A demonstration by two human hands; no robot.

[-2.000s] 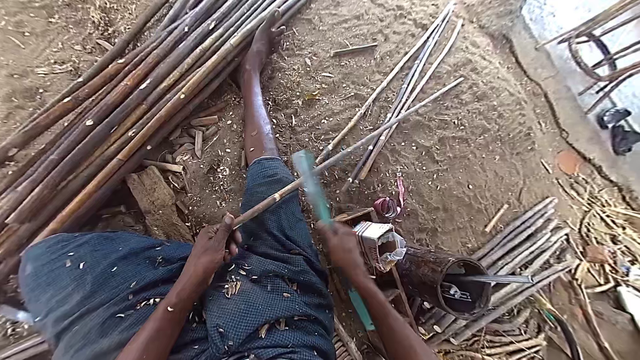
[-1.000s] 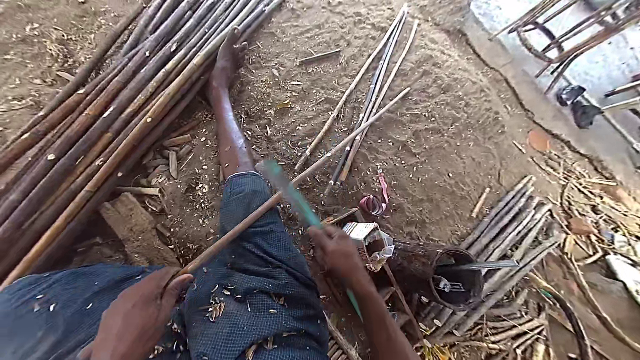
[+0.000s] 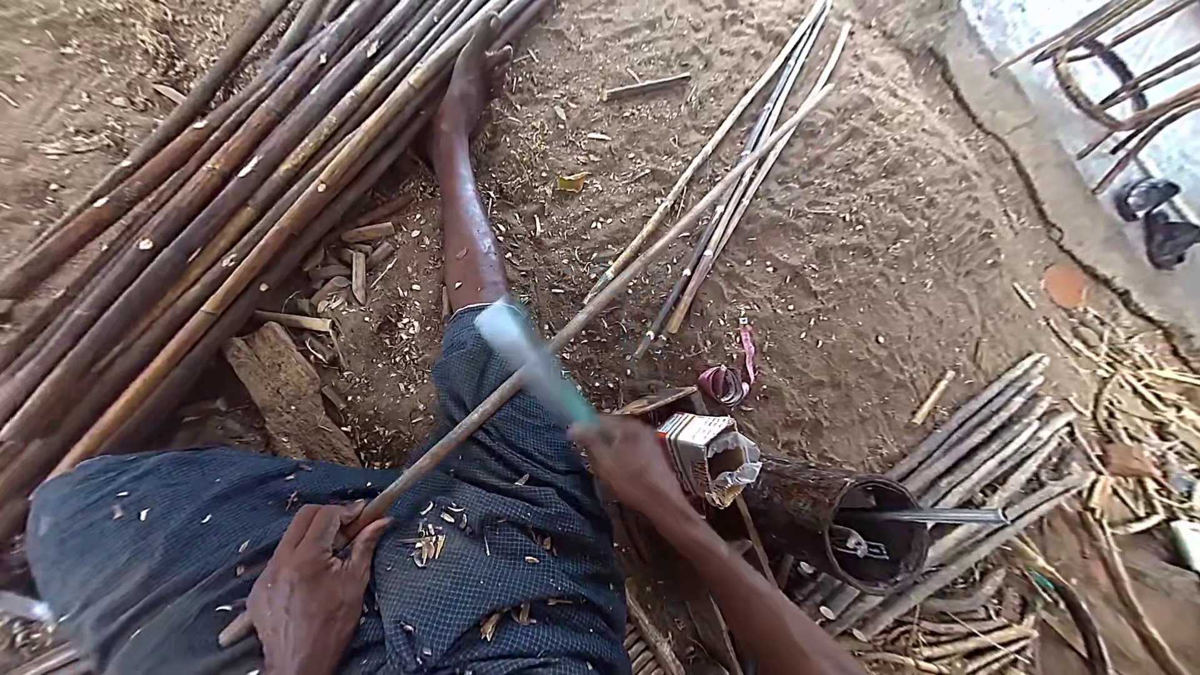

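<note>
A long thin wooden stick (image 3: 600,300) runs slantwise over the lap, its far end above several thin sticks on the ground. My left hand (image 3: 314,581) is closed around its near part, on the dark blue checked cloth (image 3: 469,562). Wood shavings lie scattered on that cloth. My right hand (image 3: 628,459) grips a flat greenish tool (image 3: 539,366), blurred, perhaps a blade or a strip; which cannot be told. The tool crosses the stick above the knee. Right of my right hand are an open carton (image 3: 712,455) and a rusty metal can (image 3: 872,534) holding a metal piece.
A pile of thick wooden poles (image 3: 225,225) lies at the upper left, beside the outstretched bare leg. Thin sticks (image 3: 731,187) and a rolled pink tape (image 3: 727,380) lie on the soil. Short cut sticks (image 3: 984,450) are heaped at the right; curved wooden pieces (image 3: 1116,84) stand farther back.
The stick has been shifted in my left hand, with a short end now showing below that hand. My right hand still holds the greenish tool over the stick.
</note>
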